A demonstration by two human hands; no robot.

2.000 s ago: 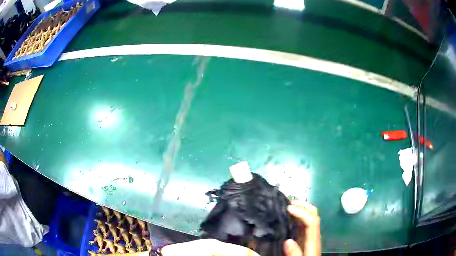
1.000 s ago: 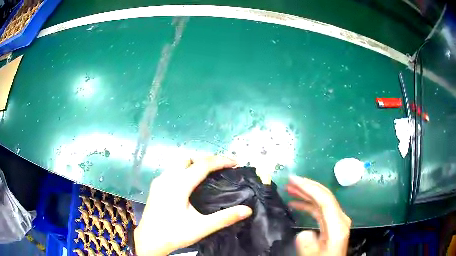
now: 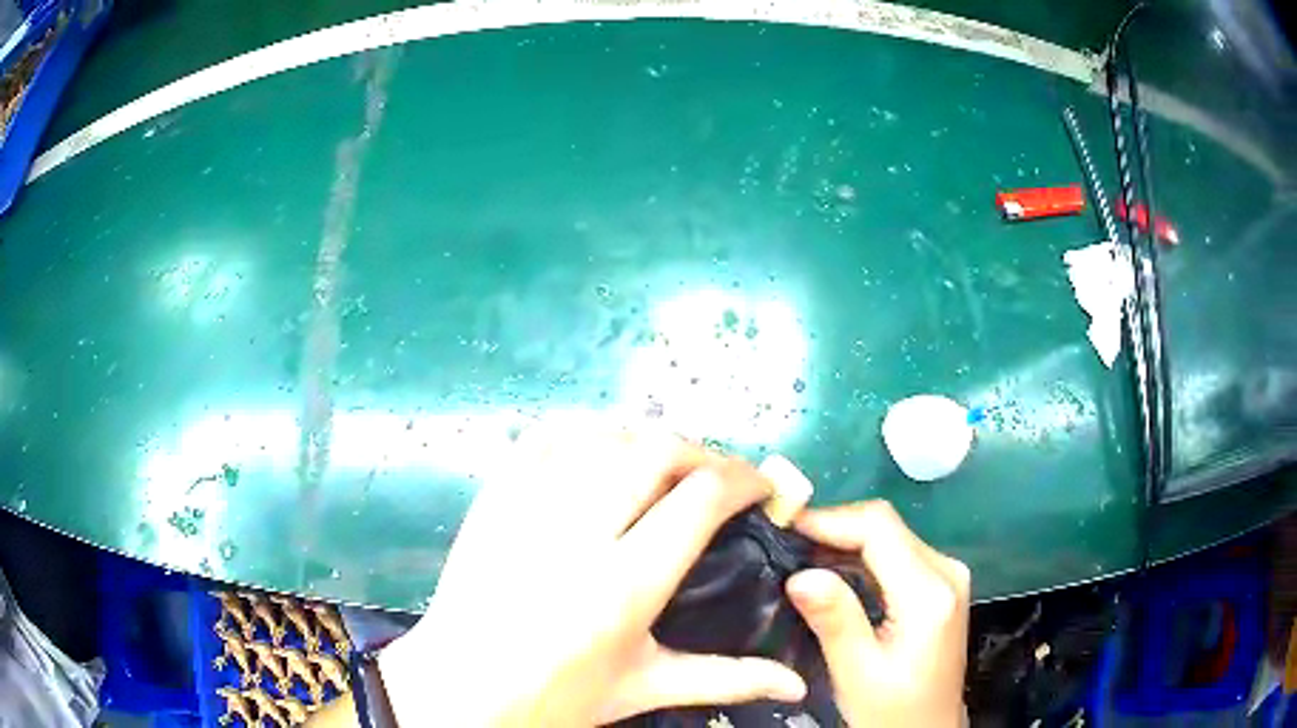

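Note:
A black, glossy, layered figure assembly is held at the near edge of the green bench, low in the view. A small pale block-like end sticks out of its top. My left hand is around its left side, with the thumb along the front and the fingers at the top. My right hand pinches its upper right side between thumb and fingers. The underside of the assembly is hidden by my hands and cut off by the picture's lower edge.
On the green bench at right lie a white glue bottle with a blue tip, a red lighter-like item, a thin dark rod and white tissue beside a clear panel. A blue crate with tan parts is below the bench.
My right hand, apart from the assembly a second ago, now pinches it. My left fingers have moved to its top beside the pale end. The view has shifted, so bench items appear higher and further left.

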